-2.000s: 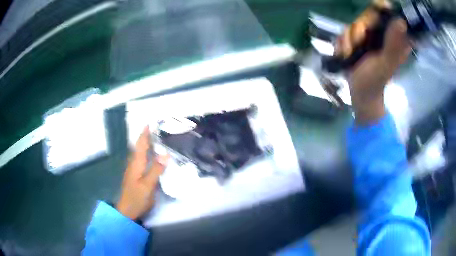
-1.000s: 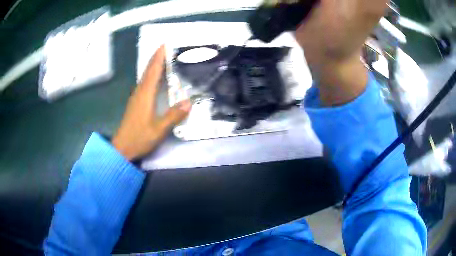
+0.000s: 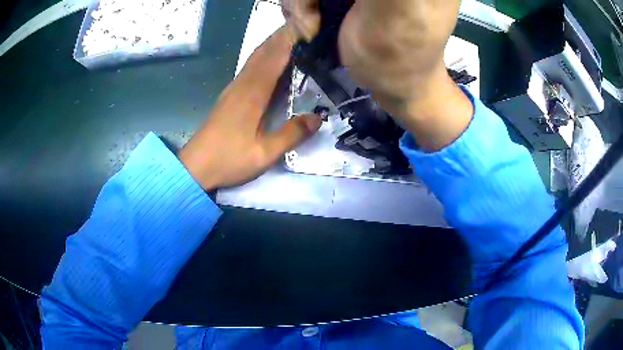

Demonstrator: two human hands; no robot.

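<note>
The black plastic mechanism (image 3: 376, 130) sits in the white housing (image 3: 321, 162), on a white protective sheet (image 3: 341, 199). My right hand (image 3: 393, 51) is closed on the black electric screwdriver (image 3: 333, 27), held over the upper left of the mechanism; its tip is hidden. My left hand (image 3: 253, 123) lies along the housing's left side, thumb on the housing near a small dark part (image 3: 321, 111), fingers reaching up beside the screwdriver. Whether the left fingers grip anything is hidden.
A clear bin (image 3: 140, 51) of small white parts stands at the upper left. A boxy grey-white screw feeder (image 3: 567, 82) stands at the right. A black cord (image 3: 560, 208) crosses above my right forearm. Crumpled plastic bags (image 3: 593, 263) lie at the far right.
My right hand has brought the screwdriver from the upper right, near the feeder, over to the mechanism. My left hand has moved up along the housing. The view has shifted too.
</note>
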